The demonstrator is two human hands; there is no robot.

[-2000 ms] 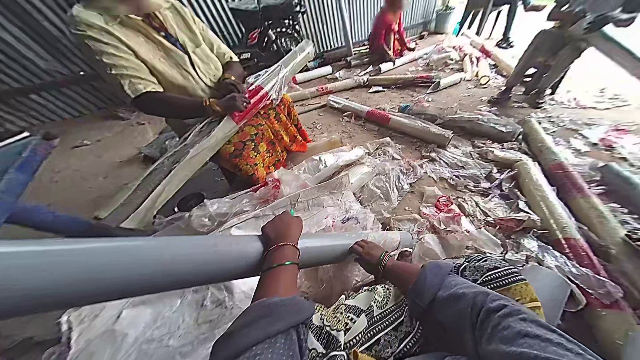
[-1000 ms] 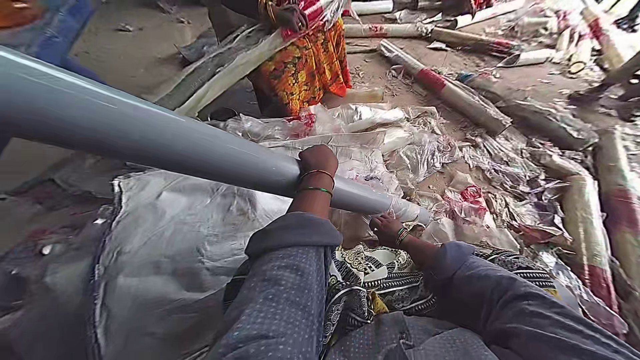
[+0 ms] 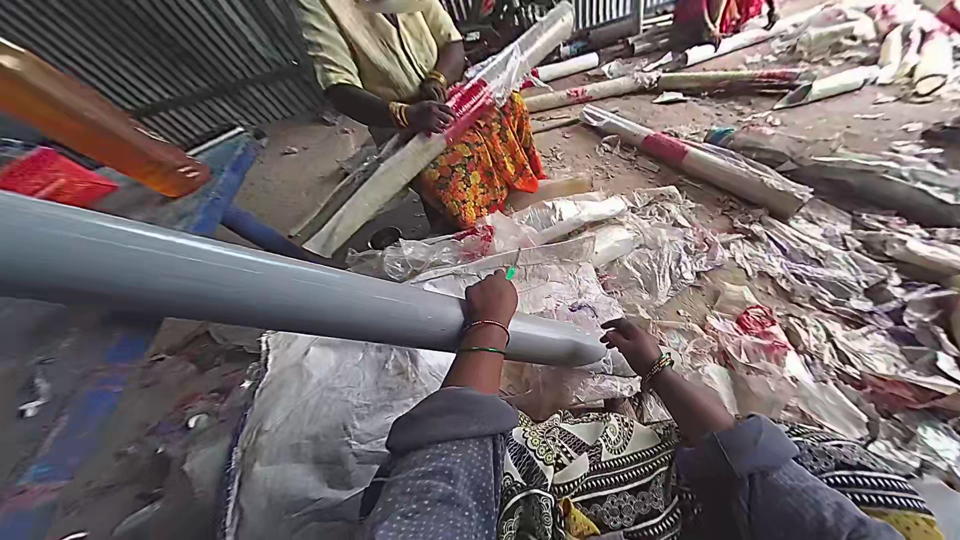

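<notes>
A long grey pipe [image 3: 300, 292] slants across from the left edge, its near end low at the centre over crumpled clear plastic film [image 3: 547, 289]. My left hand [image 3: 491, 300] lies over the pipe a little short of that end; a small green-handled tool [image 3: 511, 272] sticks up from it, its exact kind unclear. At the pipe's end, my right hand [image 3: 632, 345] has its fingers spread near the film and appears to hold nothing. The patterned black and white cloth over my lap [image 3: 592, 450] lies below both hands.
Opposite, a person [image 3: 390, 67] holds a film-wrapped roll [image 3: 480, 105]. A blue frame [image 3: 225, 180] stands left, with an orange bar [image 3: 97, 124] above it. Wrapped rolls [image 3: 697, 161] and scrap film [image 3: 810, 367] lie right; a white sheet [image 3: 322, 420] spreads below the pipe.
My right hand, on the pipe's end earlier, is now off it with fingers spread. The orange bar has come into sight at the left as the view shifted.
</notes>
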